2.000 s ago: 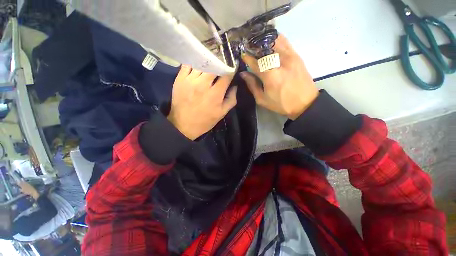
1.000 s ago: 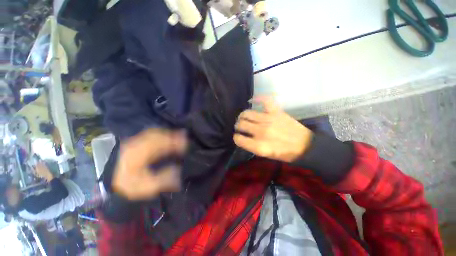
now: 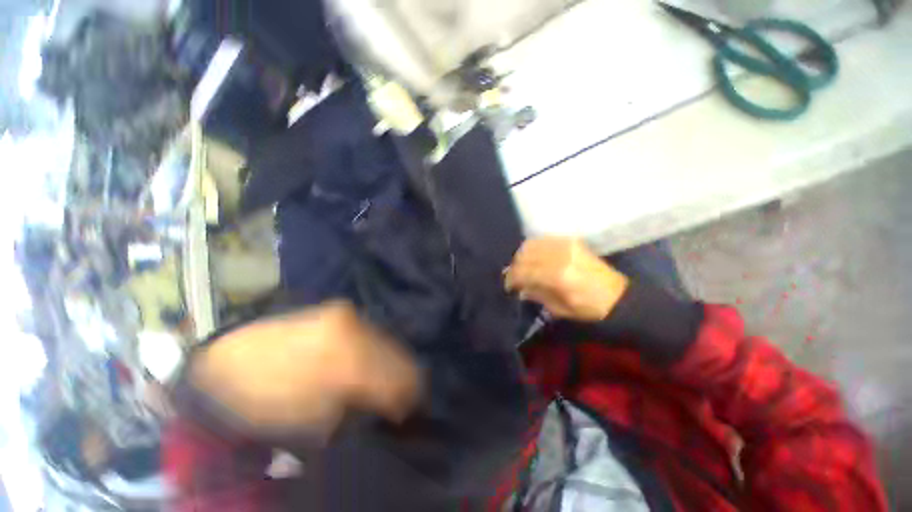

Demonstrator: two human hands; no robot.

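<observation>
The dark navy garment point(image 3: 400, 250) hangs from the machine area over the table edge and my lap. My right hand point(image 3: 565, 278) has its fingers curled at the garment's right edge and holds it. My left hand point(image 3: 310, 375) is strongly blurred over the cloth at the lower left; its fingers and any grip cannot be made out. The sewing machine head point(image 3: 420, 40) is at the top centre, blurred, with small metal parts at the cloth's top end.
Green-handled shears point(image 3: 765, 65) lie on the white table point(image 3: 640, 160) at the upper right. The table's front edge runs above the grey floor at the right. Blurred workshop equipment and pale frames stand at the left, with a partly visible person low at the left.
Both hands have left the needle area and come down towards my lap. The view has shifted. My left hand has moved a little right and down since the middle frame; my right hand remains at the cloth edge.
</observation>
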